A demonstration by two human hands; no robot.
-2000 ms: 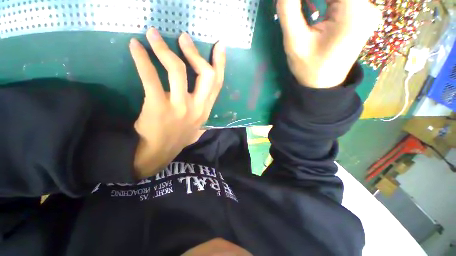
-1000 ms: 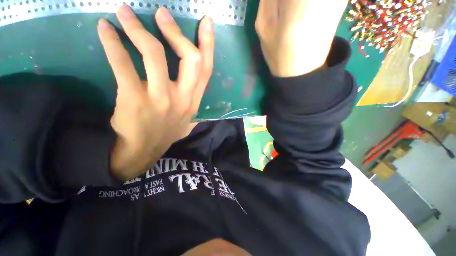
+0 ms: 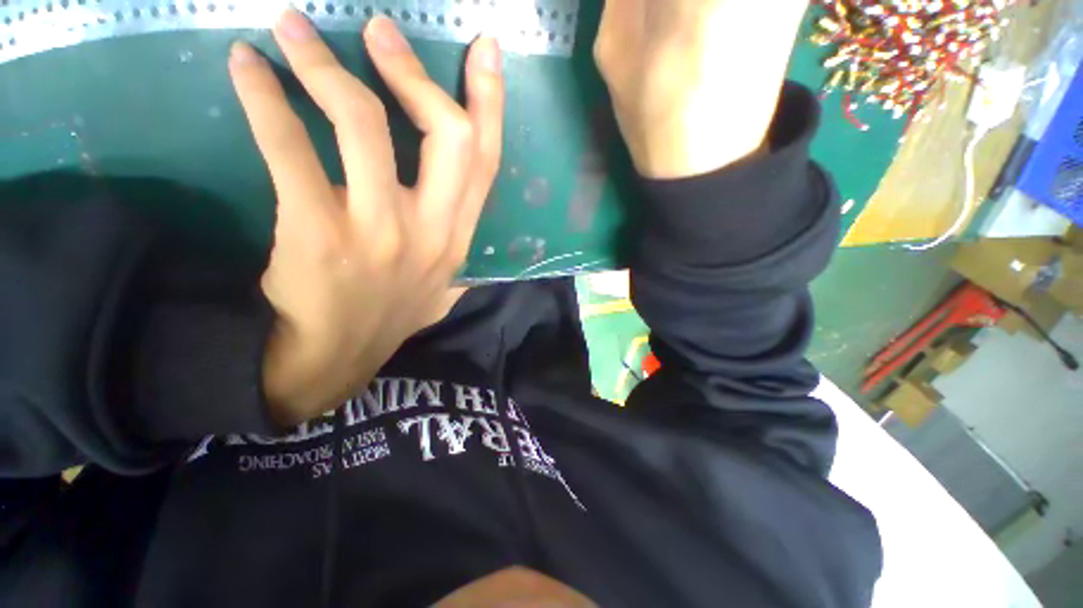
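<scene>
The dotted strip (image 3: 532, 26) lies along the top edge of the picture on the green mat, partly cut off. My left hand (image 3: 368, 196) rests palm down with fingers spread, fingertips at the strip's near edge, holding nothing. My right hand (image 3: 701, 83) is at the top, right of the strip's end; its fingers are cut off by the picture's edge, so what they hold cannot be seen. The pile of wired components (image 3: 909, 54), tangled red, gold and white, lies to the right of my right hand.
The green mat (image 3: 131, 131) lies on a wooden top (image 3: 909, 196). A white cable with a plug (image 3: 995, 95) is at the right, near a blue plastic crate (image 3: 1057, 166). Cardboard boxes (image 3: 1009, 264) and a red object (image 3: 938, 336) are on the floor at the right.
The strip and pile sit higher in the picture than two seconds ago. My right hand has moved up, its fingers out of the picture. My left hand stays at the strip's edge, slightly further left.
</scene>
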